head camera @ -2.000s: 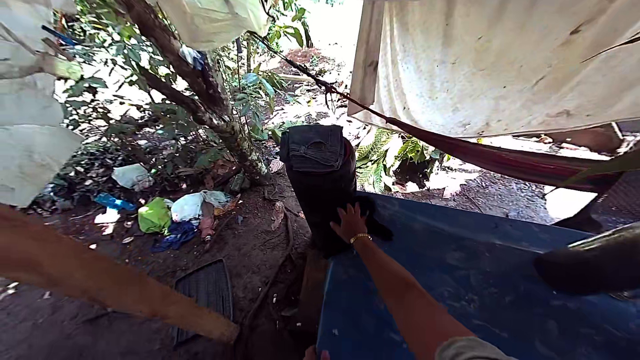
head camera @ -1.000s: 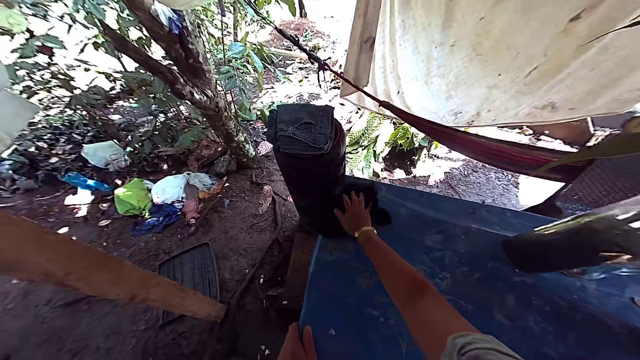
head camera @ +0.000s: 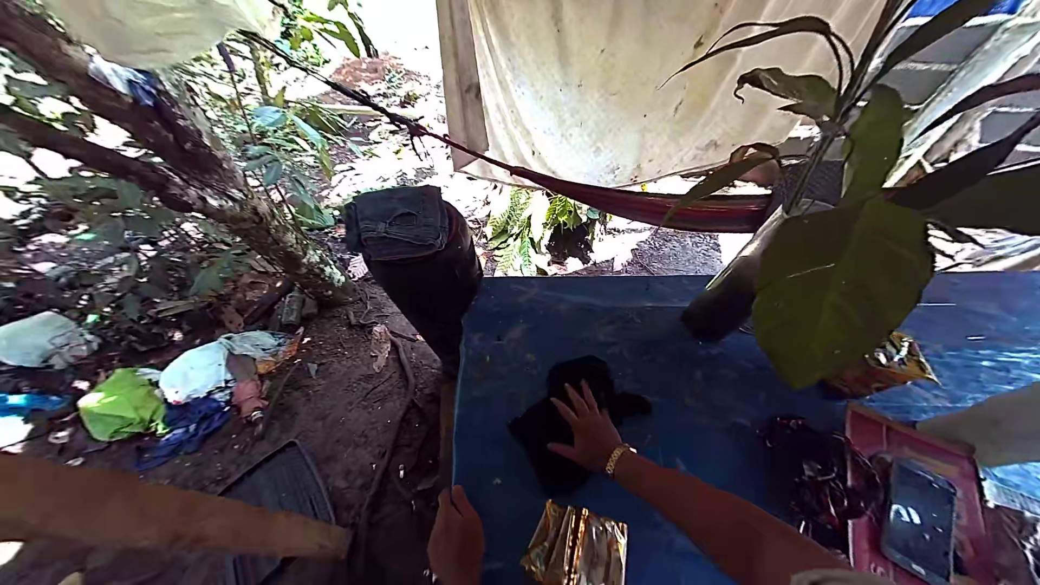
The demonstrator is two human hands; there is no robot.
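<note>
My right hand (head camera: 587, 426), with a gold-coloured bracelet at the wrist, lies spread on a black cloth (head camera: 546, 445) on the blue tabletop (head camera: 520, 333). At the table's left edge, low in the view, my left hand (head camera: 457, 536) has its fingers curled at the rim. A shiny gold-coloured wrapper or packet (head camera: 575, 543) lies just below the cloth. Beyond the table's far left corner, folded dark jeans (head camera: 398, 223) rest on top of a tall black object (head camera: 431, 292).
Right of my arm are a phone (head camera: 918, 520), a red box (head camera: 863, 431), another gold packet (head camera: 881, 366) and a leafy plant in a dark vessel (head camera: 723, 296). A hammock (head camera: 650, 207) hangs behind. A wooden pole (head camera: 162, 508) crosses lower left, near plastic bags (head camera: 122, 404) on the ground.
My right hand and the black cloth have moved from the table's far left corner toward me. The view has turned, now showing the gold packet, the phone and the plant.
</note>
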